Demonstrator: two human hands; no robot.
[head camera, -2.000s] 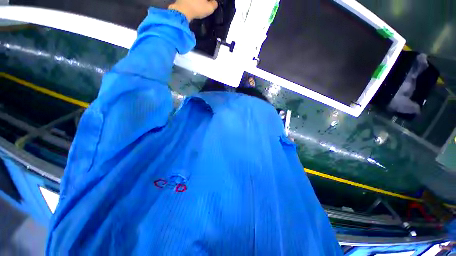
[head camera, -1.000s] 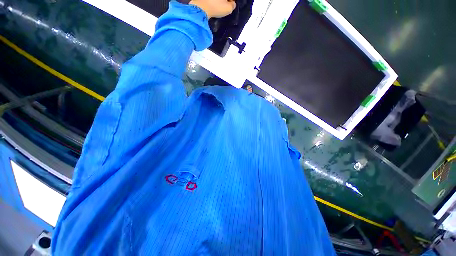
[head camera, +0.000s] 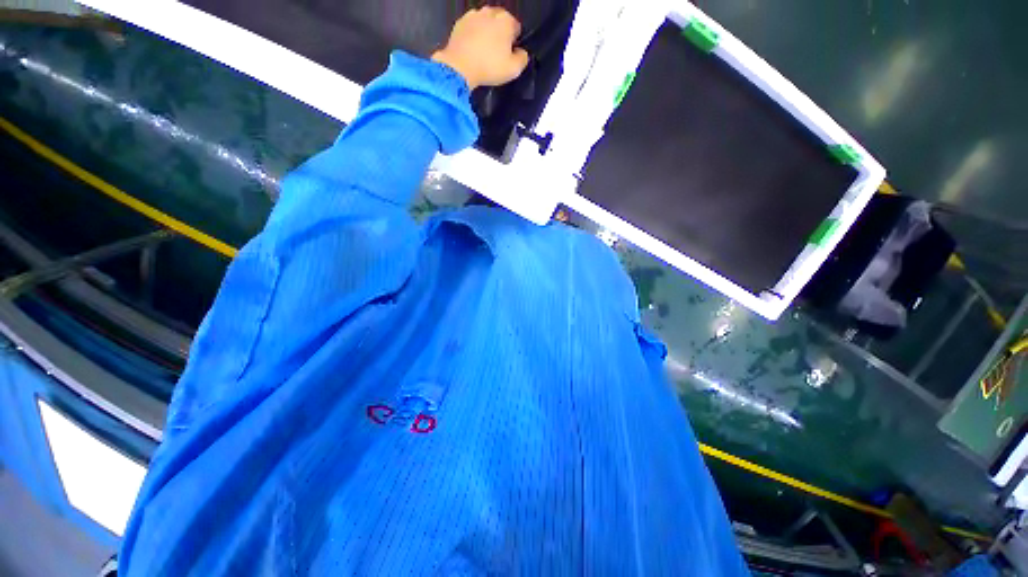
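My left hand (head camera: 485, 47), bare below a blue sleeve, is at the top centre over a white-framed foam box (head camera: 502, 186). Its fingers are curled on a black floppy sheet (head camera: 547, 51), which lies in folds beside and below the hand. The fingertips are partly hidden. Dark, flat content (head camera: 327, 34) fills the box left of the hand and is cut off by the top edge. A small black clamp-like part (head camera: 534, 139) sits at the box's near corner. My right hand is not in view.
A second white foam box (head camera: 721, 291) with black content and green pads adjoins on the right. Beyond it is a black object with crinkled clear film (head camera: 891, 265). A yellow line (head camera: 778, 471) crosses the green floor. A bright white rectangle (head camera: 90, 462) lies lower left.
The view has turned and shifted. My left hand now shows lower and more fully than a second ago, still over the left box's black contents. The boxes show no clear movement of their own.
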